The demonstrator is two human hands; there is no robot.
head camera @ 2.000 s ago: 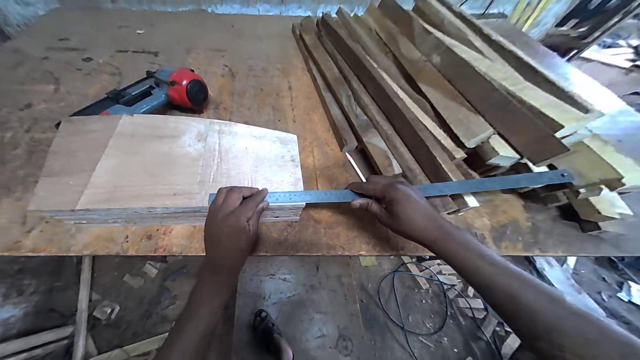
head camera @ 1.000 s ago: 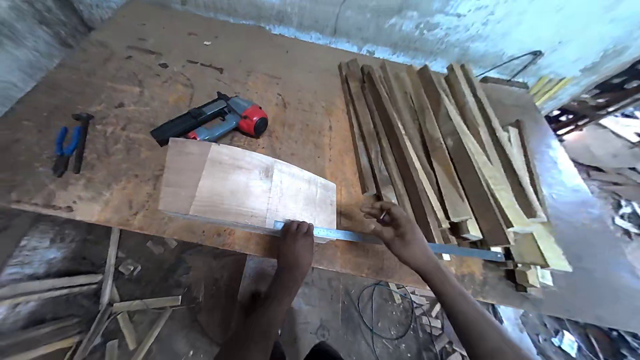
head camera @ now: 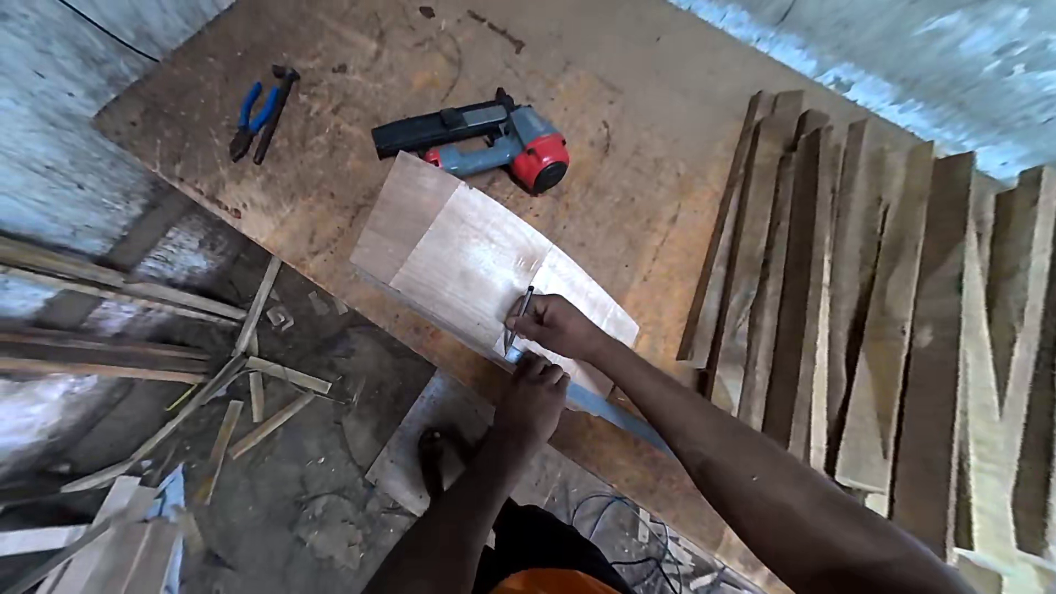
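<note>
A curved-edged wooden board (head camera: 462, 239), which looks like a layered stack, lies along the near edge of the workbench. Across its near right part runs a steel ruler (head camera: 615, 412), whose far end is hidden under my right forearm. My left hand (head camera: 536, 392) presses the ruler down on the board. Just above it, my right hand (head camera: 557, 323) grips a pencil or pen (head camera: 522, 313), its tip at the board near the ruler's end.
Behind the board lies a red and grey nail gun (head camera: 503, 144). Pliers with blue handles (head camera: 254, 120) and a hammer (head camera: 276, 115) rest at the far left. Wooden strips (head camera: 850, 289) fill the bench's right side. Offcuts (head camera: 272, 425) and a cable (head camera: 660, 536) lie on the floor.
My right hand has moved from above the ruler, off the board's right end, to over the board beside my left hand. The pencil or pen now shows in it. The view has turned.
</note>
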